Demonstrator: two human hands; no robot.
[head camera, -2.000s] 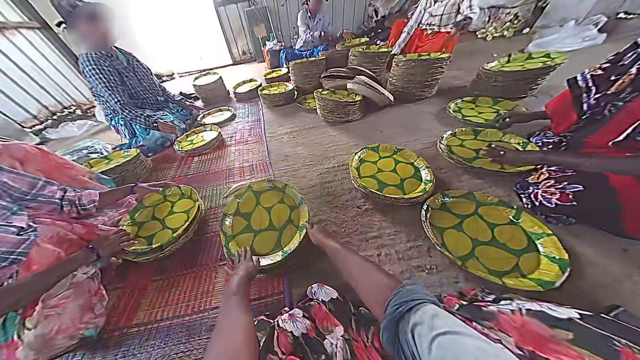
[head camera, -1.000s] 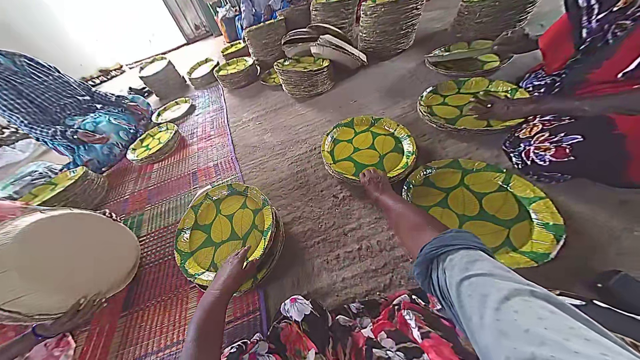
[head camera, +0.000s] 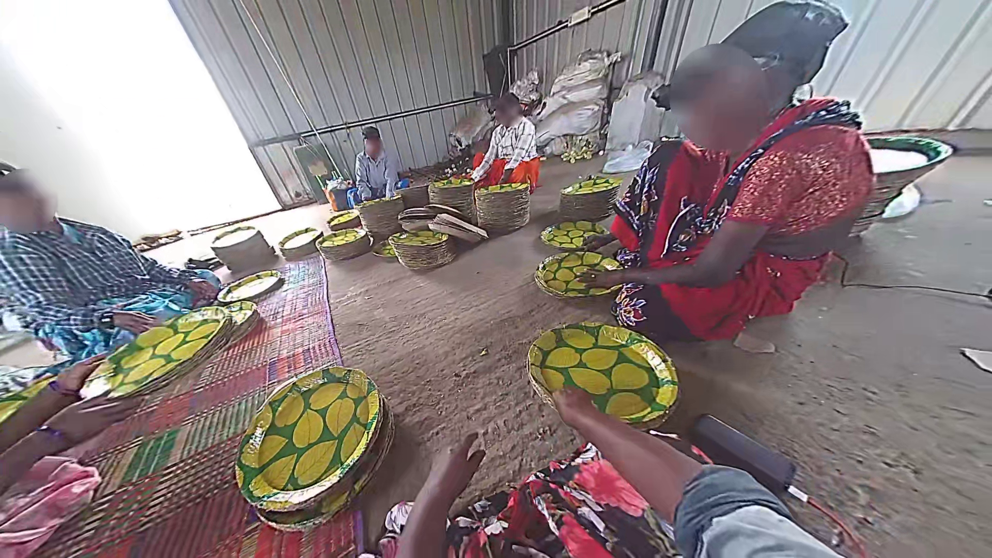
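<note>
My right hand (head camera: 575, 407) is at the near left rim of a round green-and-yellow leaf-patterned plate (head camera: 608, 370), its fingers partly hidden by the rim. My left hand (head camera: 457, 469) is over the floor with its fingers apart, holding nothing. Left of it, a stack of the same plates (head camera: 310, 442) leans a little unevenly on the edge of a striped woven mat (head camera: 167, 453). Whether more plates lie under the one at my right hand is hard to tell.
A person in red (head camera: 775, 225) sits at the right, one hand on a plate stack (head camera: 573, 273). At the left, a co-worker's hands hold a plate stack (head camera: 167, 349). Tall stacks (head camera: 502, 208) stand farther back. A black box with a cable (head camera: 744, 453) lies near my right arm.
My left hand has come away from the plate stack on the mat's edge. The nearest plate at the right no longer has another plate close beyond it. The view has tilted up.
</note>
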